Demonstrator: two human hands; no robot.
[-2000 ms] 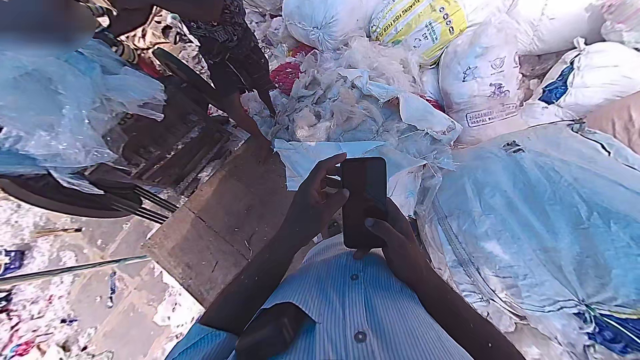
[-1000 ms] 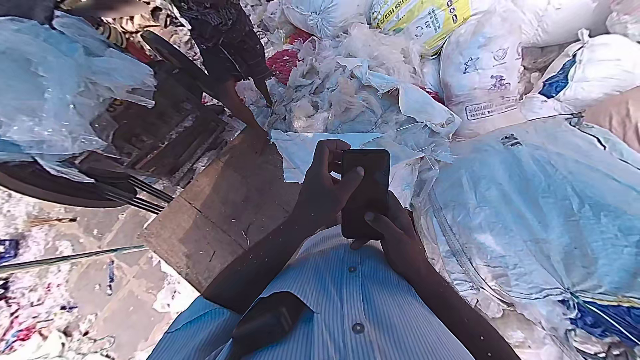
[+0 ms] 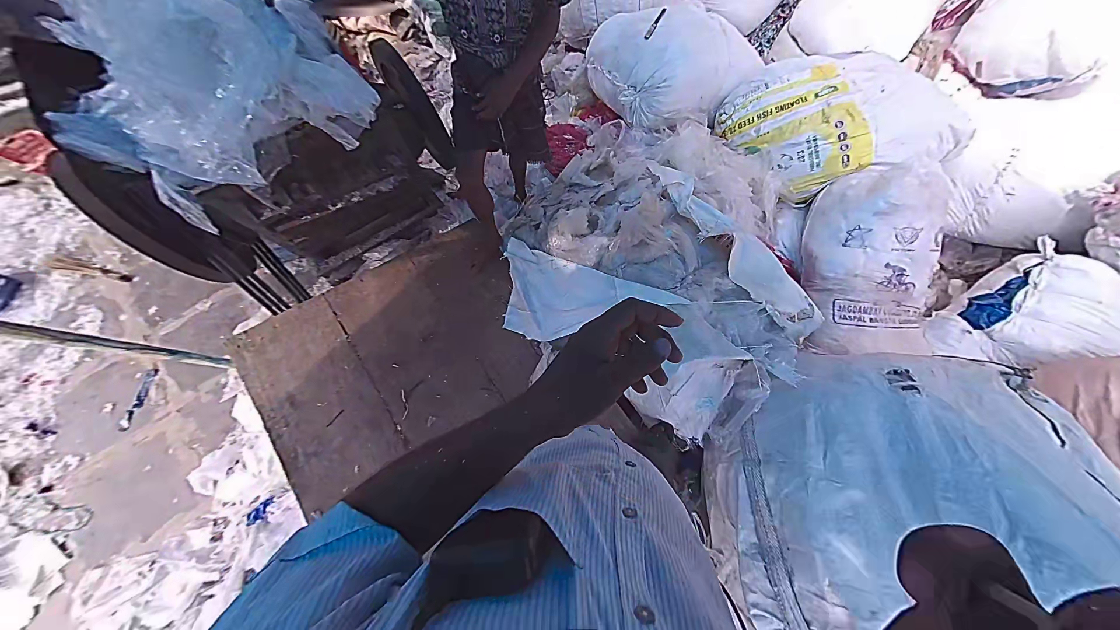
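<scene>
My left hand (image 3: 623, 350) is raised in front of the striped shirt, its fingers loosely bent and apart, with nothing in it. Behind it lies a white woven plastic sheet (image 3: 560, 293) with a heap of clear plastic film (image 3: 630, 210) on it. At the bottom right edge, a dark, partly cut-off shape looks like my right hand (image 3: 962, 573), in front of a large pale-blue sack (image 3: 901, 437). Its fingers are unclear, and whether it holds anything is hidden. The black phone is out of sight.
A brown board (image 3: 394, 341) lies at centre left. Beyond it are a cart wheel (image 3: 131, 219) and bluish plastic film (image 3: 236, 96). A person (image 3: 503, 79) stands at the upper middle. Stuffed white sacks (image 3: 674, 66) are piled at the upper right, and plastic scraps litter the left ground.
Both hands were on the black phone in the earlier frames. They are now apart, the left free of it, and the phone has gone from view.
</scene>
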